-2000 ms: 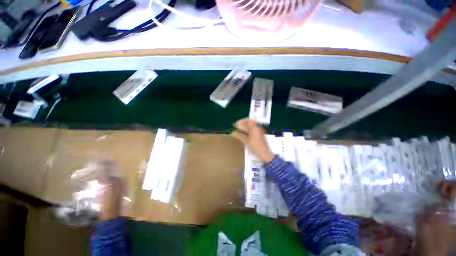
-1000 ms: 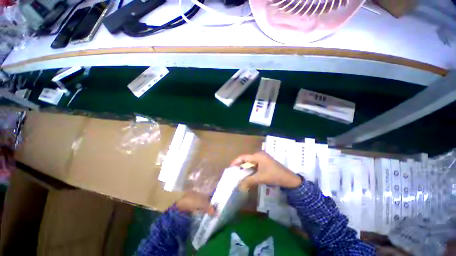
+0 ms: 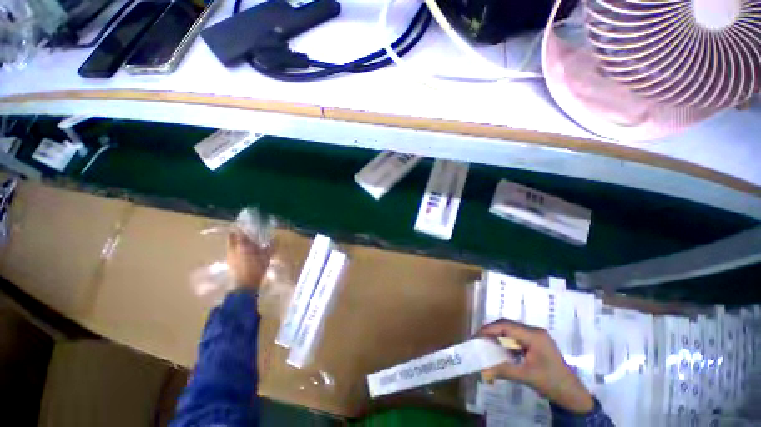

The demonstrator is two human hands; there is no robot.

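A white oblong product box (image 3: 438, 369) with dark print on its side is held by one end in my right hand (image 3: 534, 363), which has pale covers on fingertips. The box points left over the cardboard sheet (image 3: 400, 292). My left hand (image 3: 248, 260) is at the cardboard's far edge on a crinkly clear plastic bag (image 3: 259, 225); its fingertips are partly hidden by the plastic. Two white boxes (image 3: 313, 304) lie side by side on the cardboard, between my hands.
A row of boxes (image 3: 626, 350) stands at right, some in glossy film. The green conveyor belt (image 3: 317, 183) carries several spaced boxes. Above it is the white shelf (image 3: 467, 104) with a pink fan (image 3: 667, 67), black adapter (image 3: 267, 29) and cables. A slanting metal support (image 3: 676, 258) is at right.
My left hand has moved from beside the held box to the plastic farther left. My right hand has moved right with the box, now pointing left. The view has shifted.
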